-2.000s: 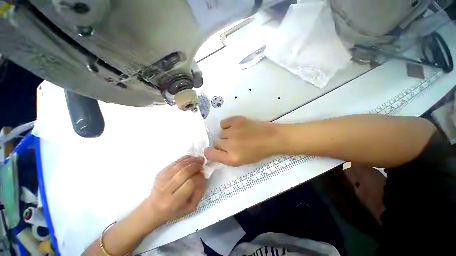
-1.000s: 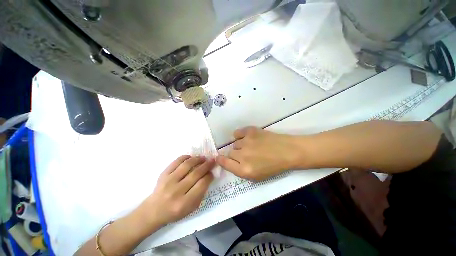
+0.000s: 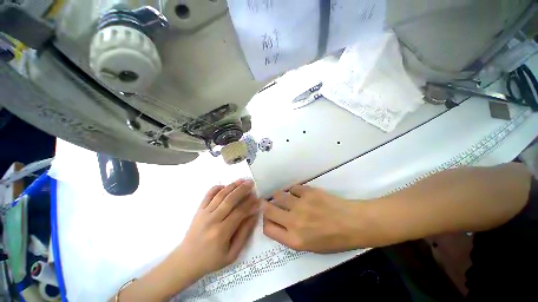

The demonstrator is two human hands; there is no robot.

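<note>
A white fabric piece (image 3: 255,187) lies on the white machine table in front of the needle area, hard to tell from the table. The sewing machine head (image 3: 194,71) is above it, with a tan-yellow round piece (image 3: 235,152) near the presser foot. The foot and needle are mostly hidden. My left hand (image 3: 221,227) lies with its fingertips flat on the fabric just below the foot. My right hand (image 3: 312,218) is beside it, fingers curled at the fabric's right edge; its fingertips are partly hidden, so its hold is unclear.
A dark grey rounded part (image 3: 118,174) stands left. A white cloth (image 3: 377,88) and small snips (image 3: 308,95) lie on the bed. Shears with black handles (image 3: 522,88) and a brownish block (image 3: 499,110) are at the right. A paper sheet (image 3: 274,41) hangs on the machine. A tape scale (image 3: 413,177) runs along the front.
The view has shifted, showing the dial and paper. My left hand has flattened, its fingertips nearer the foot. My right hand's fingers have stayed close beside it, curled.
</note>
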